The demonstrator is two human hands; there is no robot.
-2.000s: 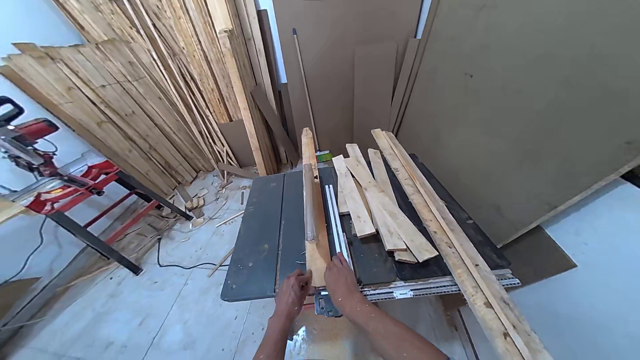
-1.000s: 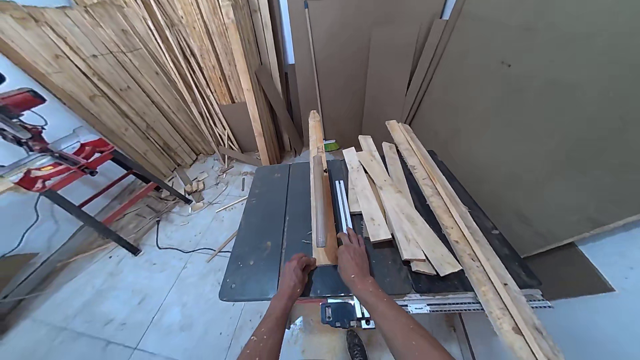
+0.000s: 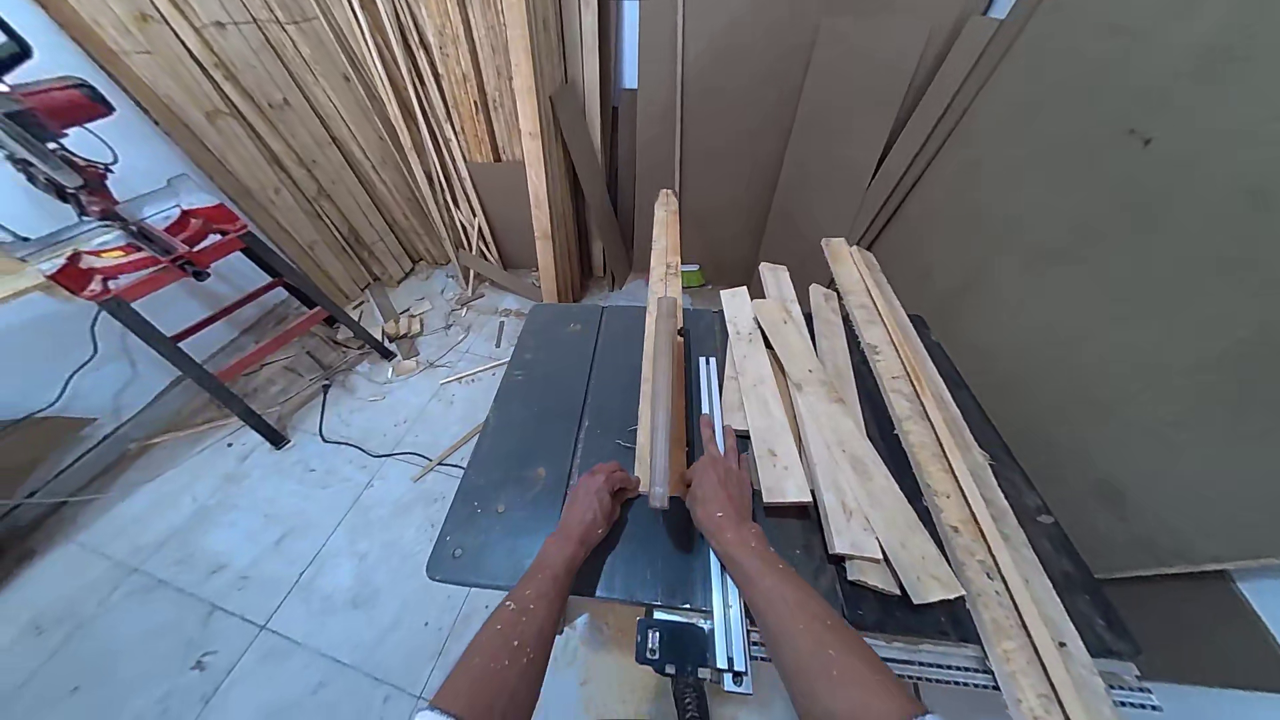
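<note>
A long wooden board (image 3: pixel 657 260) lies lengthwise on the dark table saw top (image 3: pixel 540 430), its far end past the table's back edge. The long translucent blade guard (image 3: pixel 662 400) covers part of it. My left hand (image 3: pixel 597 505) is closed at the board's near left corner, fingertips on the wood. My right hand (image 3: pixel 720 485) rests at the near right, thumb by the board's end and fingers stretched along the aluminium rip fence (image 3: pixel 711 385). The blade is hidden.
Several short boards (image 3: pixel 765 400) lie loosely right of the fence, beside long planks (image 3: pixel 930 450) overhanging the front edge. A red miter saw on a stand (image 3: pixel 190 250) stands left. Offcuts (image 3: pixel 405 330) and a black cable (image 3: pixel 370 450) lie on the floor. Timber (image 3: pixel 300 130) leans behind.
Both hands have moved forward over the saw table, and the board's near end has gone farther from the front edge. The fence's clamp end now shows between my forearms.
</note>
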